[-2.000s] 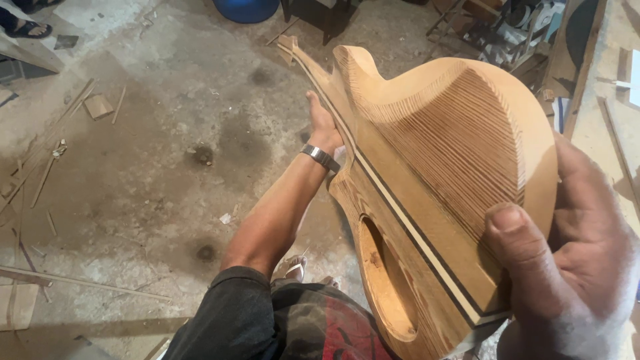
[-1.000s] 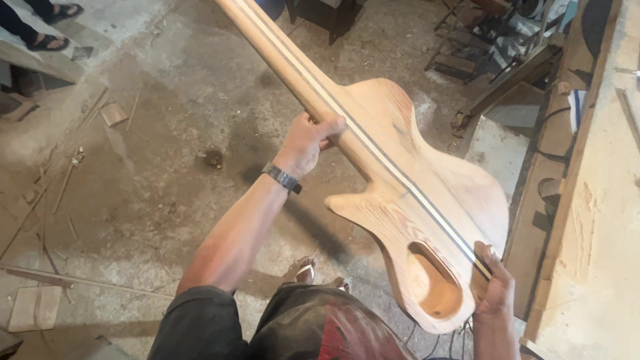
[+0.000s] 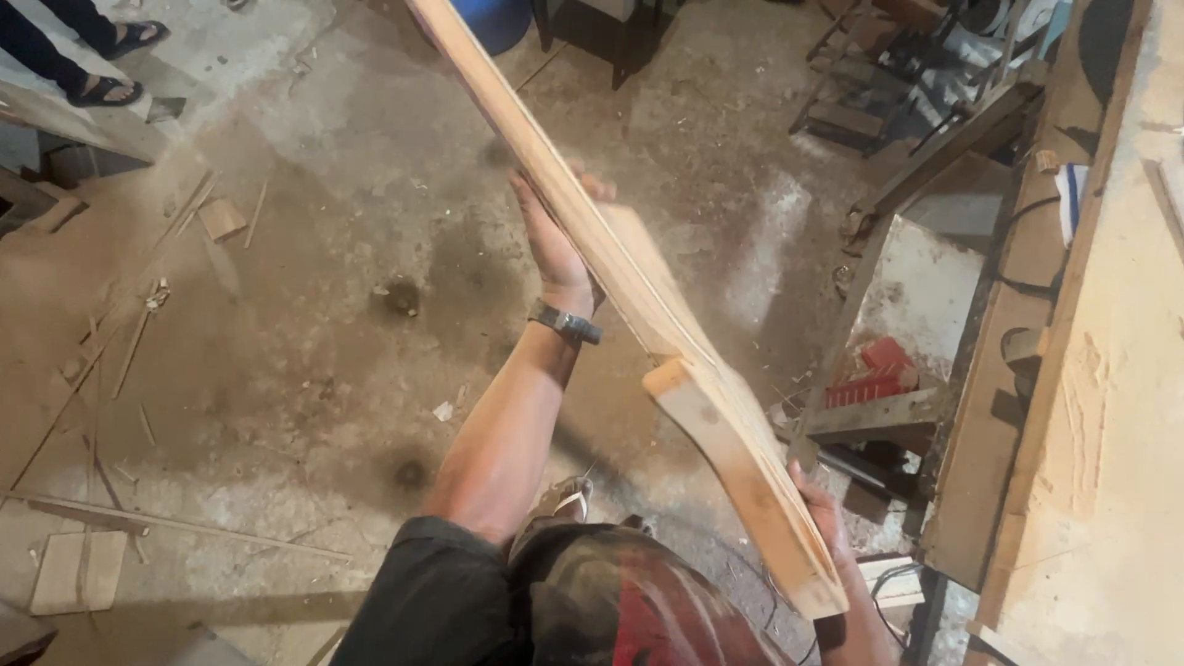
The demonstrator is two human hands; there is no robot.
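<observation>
An unfinished wooden electric guitar or bass (image 3: pixel 712 416) is held in the air, turned nearly edge-on, its neck running to the top of the view and its body low at the right. My left hand (image 3: pixel 560 231), below a wristwatch, cups the neck just above the body, with fingertips showing on the far side. At the lower end of the body my right hand (image 3: pixel 819 518) grips the edge; the body hides part of its fingers. The broad faces of the body show only as narrow slivers.
On the right runs a wooden workbench (image 3: pixel 1101 481). A red plastic item (image 3: pixel 874 375) lies beside it. Wood strips and an offcut (image 3: pixel 222 219) lie on the concrete floor. Another person's sandalled feet (image 3: pixel 106 91) are at the upper left; a blue tub (image 3: pixel 495 20) stands at the top.
The instrument has been rotated from its broad face, where a hollowed oval cavity showed, to nearly edge-on. Both hands still hold it at neck and body end, as one second ago.
</observation>
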